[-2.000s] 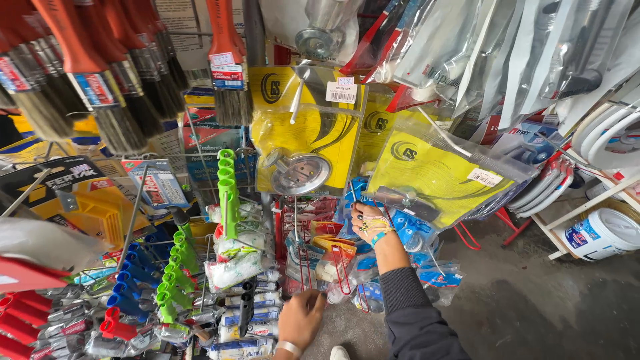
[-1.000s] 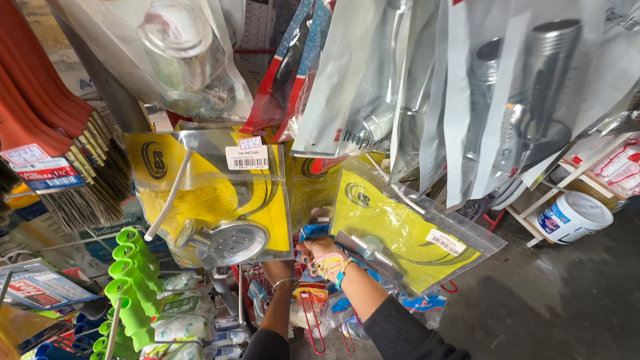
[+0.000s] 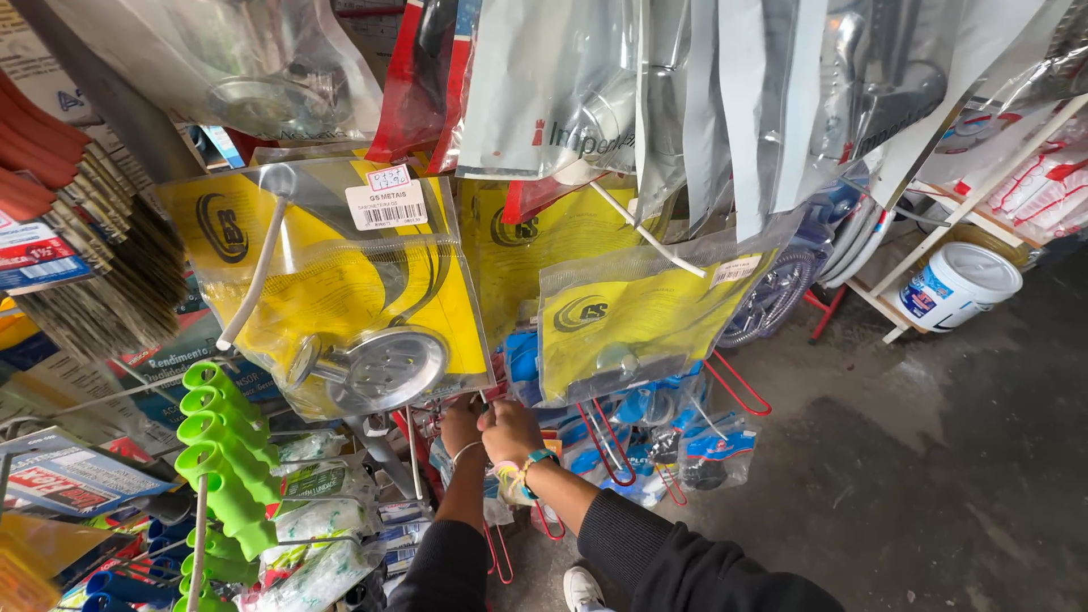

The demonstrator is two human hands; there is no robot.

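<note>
My left hand [image 3: 461,427] and my right hand [image 3: 510,433] are close together at the lower middle, below the yellow-backed packages. Both reach in at a peg of the rack; the fingertips are partly hidden, and what they hold cannot be told. A yellow-backed pack with a metal soap dish [image 3: 387,370] hangs above left of them. Above right hangs another yellow-backed pack [image 3: 646,314] on a white-tipped peg. Blue-topped plastic packets [image 3: 718,446] hang on red wire hooks [image 3: 609,446] right of my right hand. A bracelet circles each wrist.
Paintbrushes [image 3: 110,280] hang at left, above green plastic handles [image 3: 225,459] and bagged rollers. Clear packs of metal fittings [image 3: 552,93] hang across the top. A white bucket [image 3: 960,285] is on a low shelf at right, beside the grey floor [image 3: 892,442].
My left hand went from low beside the hooks to beneath the soap dish pack, next to my right hand, between the first and second frames. The view has moved nearer the hanging packs.
</note>
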